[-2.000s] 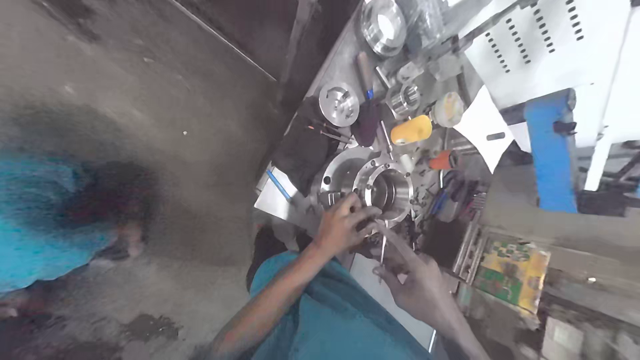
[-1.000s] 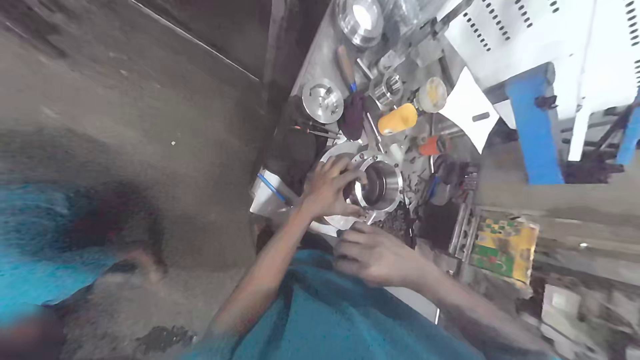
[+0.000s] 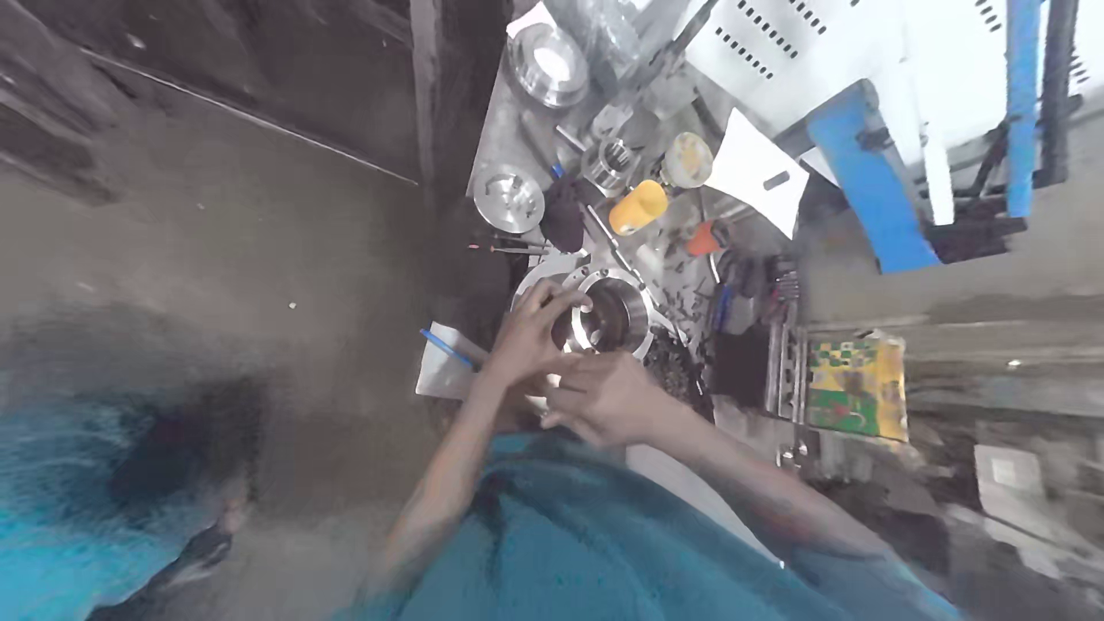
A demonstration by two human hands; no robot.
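Observation:
A round metal housing with a wide bore and a bolted flange [image 3: 636,315] lies on the bench close in front of me. My left hand [image 3: 528,338] rests at its left rim, fingers spread over the metal. Just below the bore, my right hand [image 3: 604,395] has its fingers curled near the housing's lower edge, close to my left fingers. Whether a small part is between the right fingers cannot be made out. Behind the left hand shows part of another metal ring [image 3: 545,274].
Machined metal discs [image 3: 509,198], a toothed metal ring [image 3: 611,166], a yellow cylindrical thing [image 3: 638,208], a dark cloth [image 3: 564,216] and an orange object [image 3: 703,240] crowd the bench beyond. A blue pen [image 3: 446,348] lies on paper at left. Another person's blue clothing shows lower left.
My right hand held a thin tool-like thing pointing down two seconds ago; that is no longer seen, and the hand's fingers are now curled near my left hand. My left hand has shifted over the rim.

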